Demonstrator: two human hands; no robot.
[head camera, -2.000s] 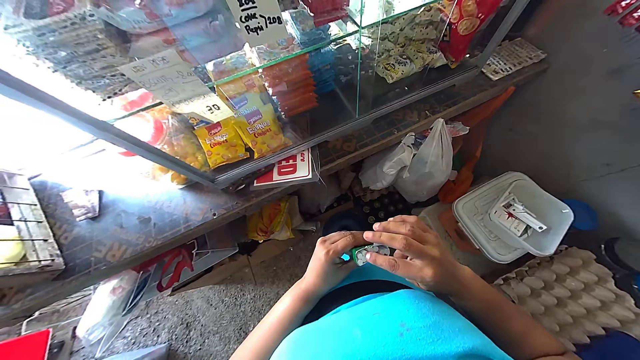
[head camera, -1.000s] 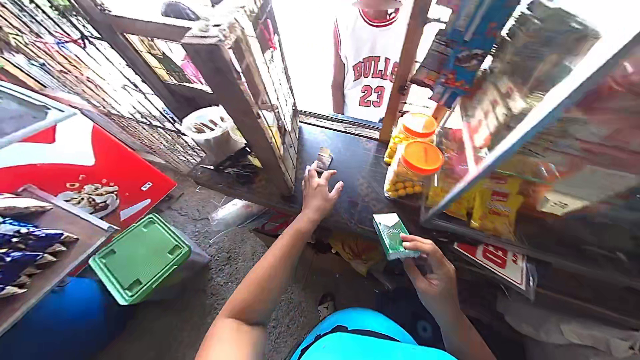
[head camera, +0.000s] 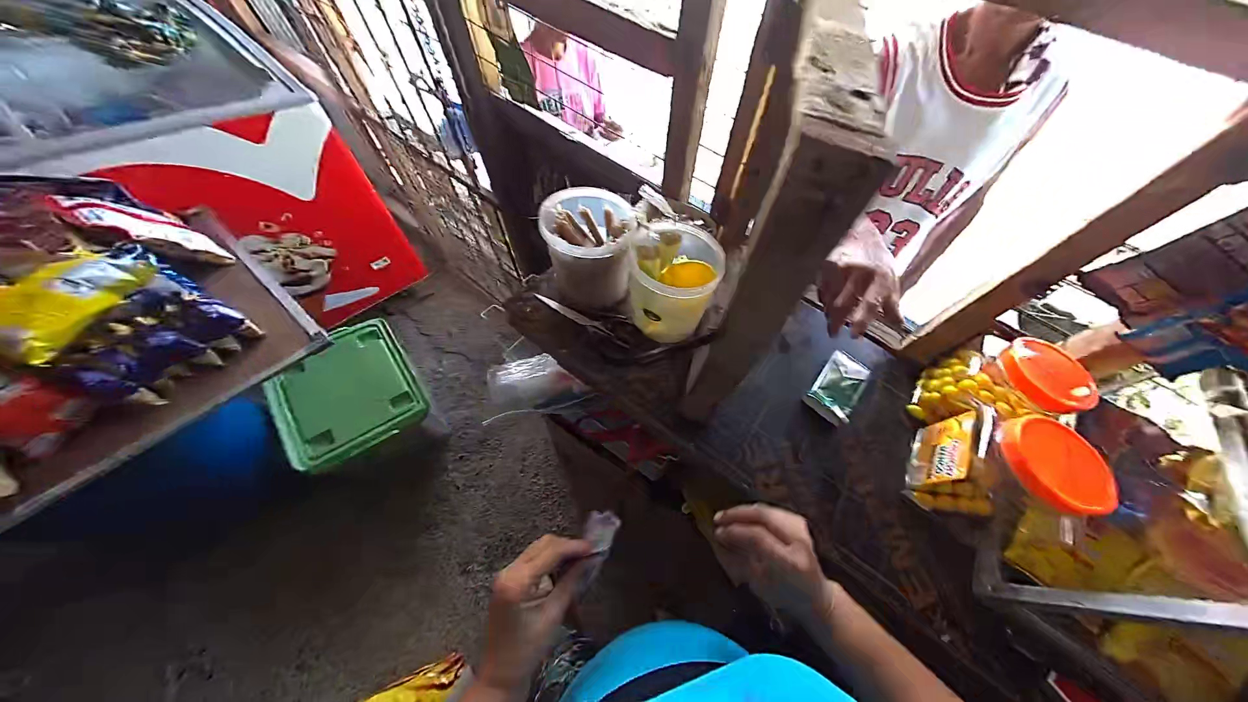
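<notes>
My left hand (head camera: 531, 600) pinches a small folded, pale purplish paper (head camera: 600, 536), possibly a banknote, between thumb and fingers. To its right my right hand (head camera: 775, 556) hovers by the counter's near edge, fingers curled; nothing shows in it, though its palm is hidden. A green and white packet (head camera: 838, 386) lies on the dark counter (head camera: 780, 429), beyond my right hand. Just past the packet, another person's hand (head camera: 860, 283) reaches in through the wooden-framed opening.
Two plastic tubs (head camera: 678, 283) stand on the counter's left end beside a wooden post (head camera: 780, 195). Orange-lidded jars (head camera: 1058, 463) and a glass case are at right. A green-lidded box (head camera: 346, 395) sits on the floor at left, near a shelf of snack packs (head camera: 127, 302).
The green packet has gone from my right hand to the counter. My left hand has drawn back from the counter and holds the folded paper. The view has swung left.
</notes>
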